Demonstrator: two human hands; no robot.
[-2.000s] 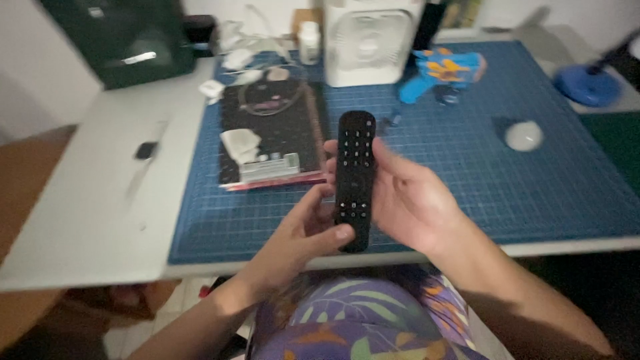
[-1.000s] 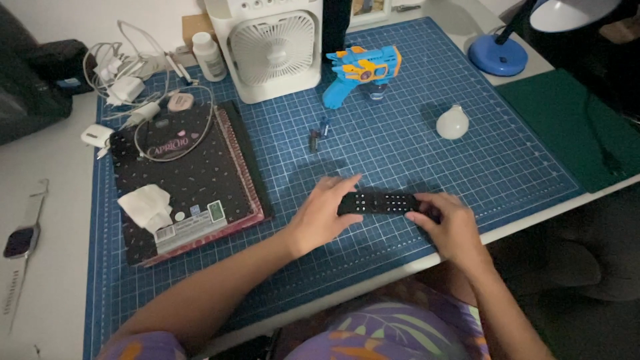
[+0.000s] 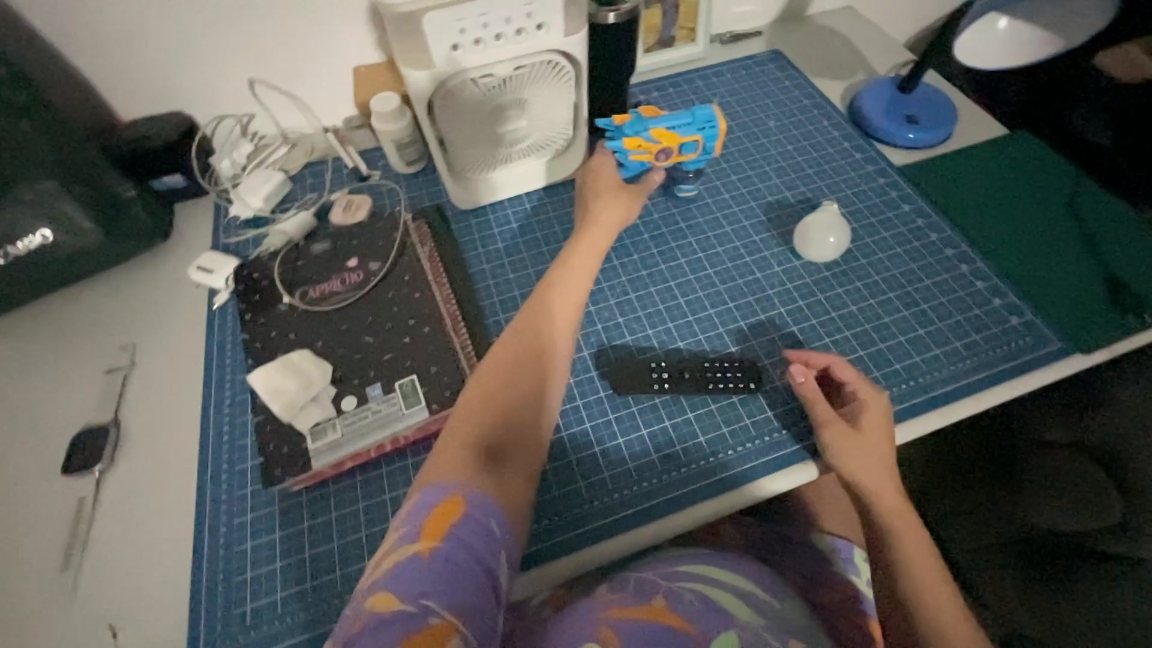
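Observation:
My left hand (image 3: pixel 615 193) is closed around the handle of a blue and orange toy gun (image 3: pixel 668 139), in front of a white desk fan (image 3: pixel 508 112). A black remote control (image 3: pixel 688 374) lies crosswise on the blue cutting mat (image 3: pixel 720 288), near its front edge. Just right of the remote, my right hand (image 3: pixel 841 405) is held with its fingers curled and apart, holding nothing. A white rounded object with a short neck (image 3: pixel 822 234) rests on the mat beyond my right hand.
A spiral notebook (image 3: pixel 360 351) bearing crumpled tissue and cables (image 3: pixel 261 184) lies at left. Nearby are a white bottle (image 3: pixel 398 133) and a smartwatch (image 3: pixel 91 447). A black tumbler (image 3: pixel 612 67) stands behind the gun. At right are a blue-based lamp (image 3: pixel 903 112) and a green sheet (image 3: pixel 1035 234).
Both hands have let go of the remote, which now lies on the mat. My left hand has reached forward and taken hold of the toy gun. My right hand stays near the front edge.

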